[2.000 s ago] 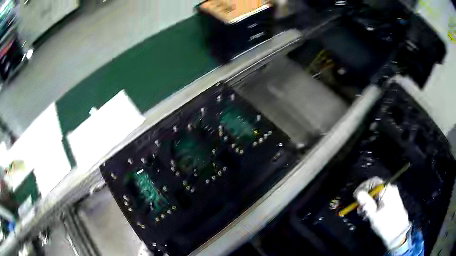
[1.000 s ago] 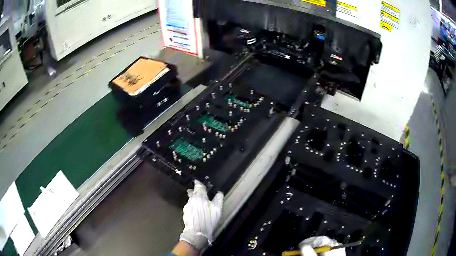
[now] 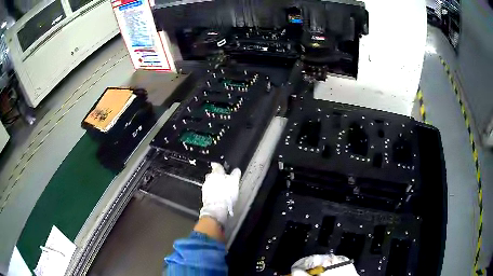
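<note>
A black soldering pallet (image 3: 238, 126) with three green circuit board areas (image 3: 197, 138) lies on the conveyor rails, its far end at the machine opening. My left hand (image 3: 220, 193), in a white glove, is at the pallet's near edge, fingertips touching it; whether they grip the edge is hard to tell. My right hand (image 3: 323, 266), gloved and cut off by the bottom edge, holds a yellow-handled tool (image 3: 319, 270) above the empty pallets.
Empty black pallets (image 3: 346, 207) with cut-outs lie to the right of the line. On the left, a green-matted table (image 3: 54, 186) bears a dark stack with an orange-brown top (image 3: 110, 109) and white paper (image 3: 55, 252). The machine (image 3: 392, 59) stands ahead.
The pallet has moved forward along the rails to the machine, with my left hand at its near edge. My left hand came into view after the first frame. My right hand still holds the tool.
</note>
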